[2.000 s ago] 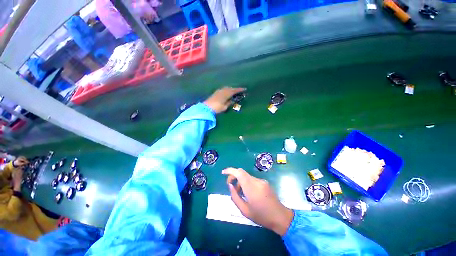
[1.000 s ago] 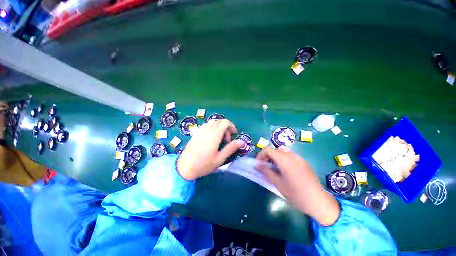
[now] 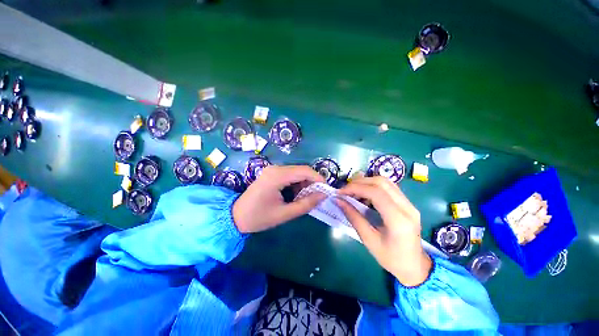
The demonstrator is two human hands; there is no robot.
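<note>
My left hand point(image 3: 279, 197) and my right hand point(image 3: 387, 220) meet in front of me, both pinching a white label sheet point(image 3: 333, 213) with small printing. The sheet is lifted and tilted, partly hidden by my fingers. Just beyond my hands lie round black housings: one point(image 3: 325, 170) right behind my fingertips and a lighter-centred one point(image 3: 386, 168) behind my right hand. A silver-white battery with a yellow edge point(image 3: 420, 172) lies beside it. Whether a single sticker is at my fingertips I cannot tell.
More housings point(image 3: 187, 168) with batteries lie to the left. At right are a blue bin point(image 3: 558, 210) with cream pieces, a translucent bottle point(image 3: 452, 157), a clear round cover point(image 3: 485, 265) and a white wire coil point(image 3: 557, 262). A grey-white bar point(image 3: 85, 56) crosses the upper left.
My left hand has come back from the far housings to the sheet, and both hands now hold it up together. The view has shifted, and the red tray is out of sight.
</note>
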